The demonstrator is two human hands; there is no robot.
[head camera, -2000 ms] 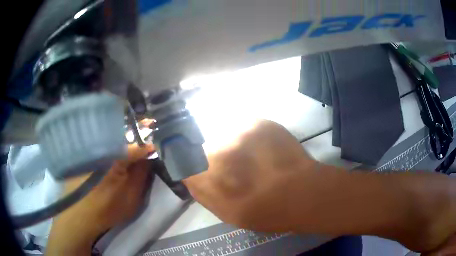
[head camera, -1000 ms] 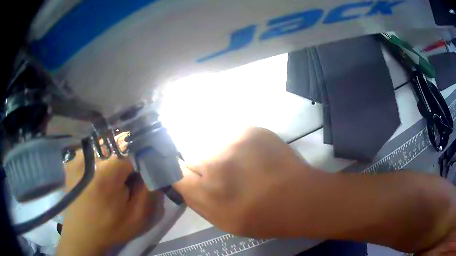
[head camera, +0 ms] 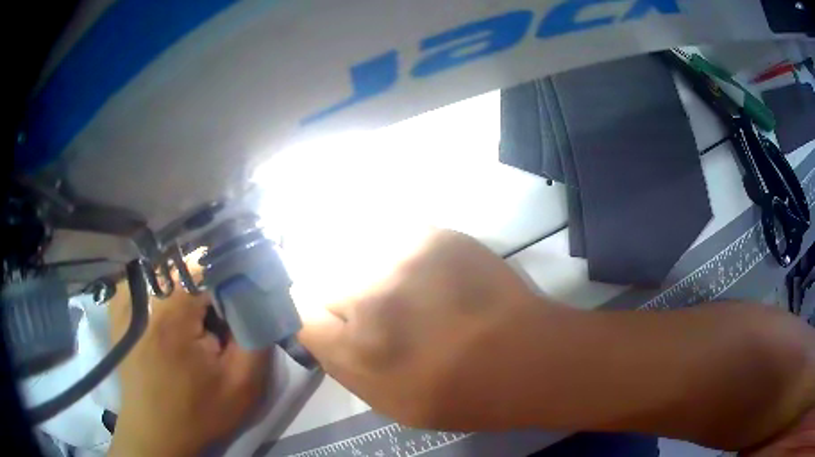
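The white sewing machine head [head camera: 223,107] with blue "Jack" lettering spans the top. A grey plastic block [head camera: 255,299] hangs beside the needle area, which is lost in glare. My left hand [head camera: 183,357] is on the table at lower left, behind the metal thread parts and the block, its fingertips hidden. My right hand [head camera: 411,321] reaches in from the right with its fingers in the glare and behind the block. A small dark piece [head camera: 297,352] shows between the hands, just below the block. What either hand holds cannot be seen.
Stacked dark grey cut pieces [head camera: 630,170] lie right of the needle. Black-handled shears [head camera: 768,192] and a green-handled tool [head camera: 733,94] lie at the far right. A ruler strip [head camera: 715,272] runs along the grey front edge. Pale fabric [head camera: 94,344] lies at far left, behind a ribbed knob [head camera: 37,326].
The view has shifted, so the machine head, knob and block sit further left. My hands stay close together by the needle area, with little visible change in pose.
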